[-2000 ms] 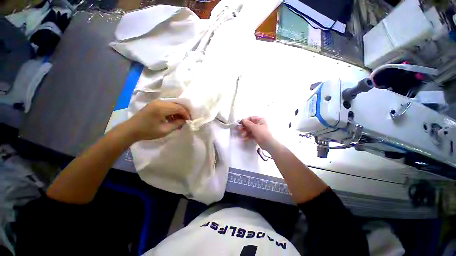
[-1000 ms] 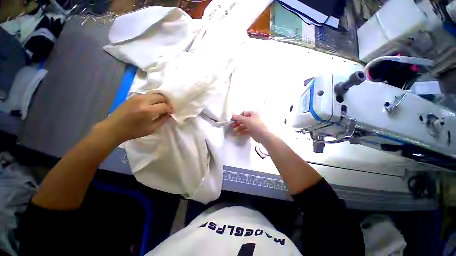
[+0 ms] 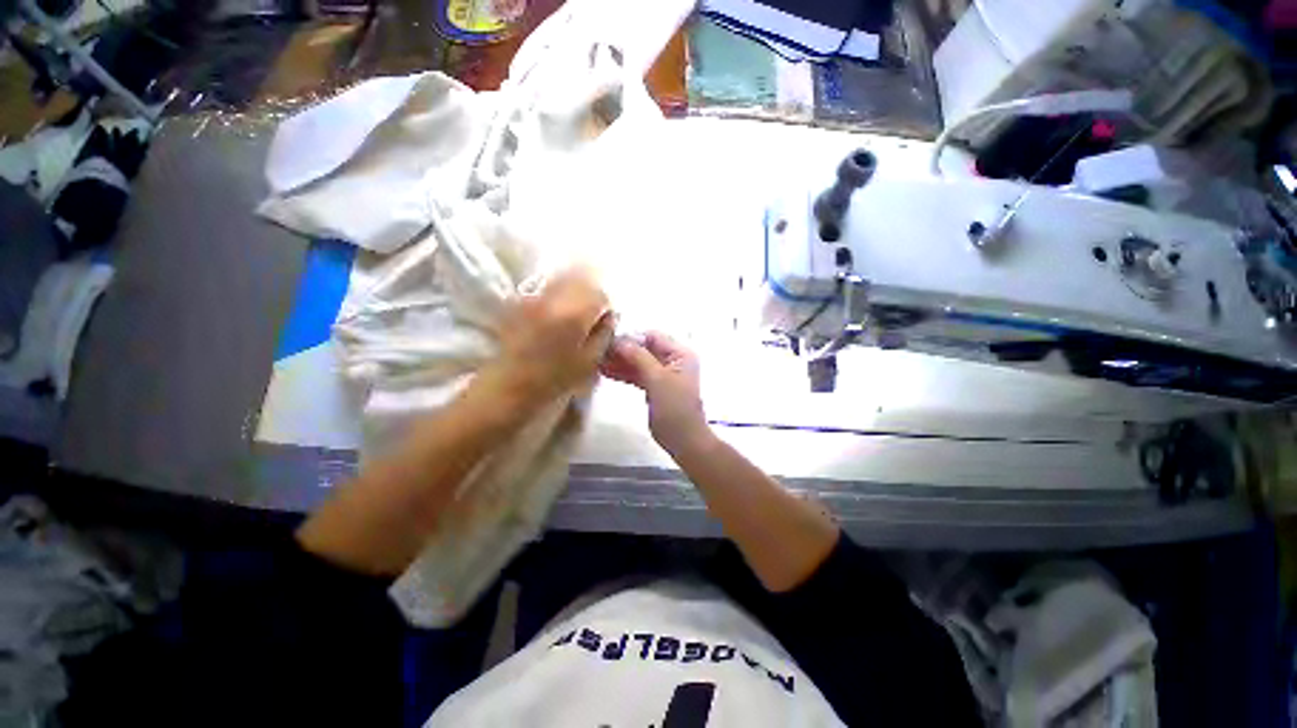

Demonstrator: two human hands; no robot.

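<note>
A white garment piece lies heaped on the left part of the white table, with one end hanging over the front edge. My left hand is blurred and closed on the cloth at the heap's right side. My right hand is close beside it, its thumb and fingers pinched together at the garment's edge. What lies between the fingertips is too small and bright to tell. The white sewing machine head is right of my hands, apart from them.
A grey table extension is at the left. Scissors lie at the table's right end. A teal sheet and dark folders are at the back. A pale cloth heap is below the table at right.
My left hand has moved right, up to my right hand, and gathered the cloth. The garment's lower part now hangs narrower over the edge. The view has shifted, so the machine appears further left.
</note>
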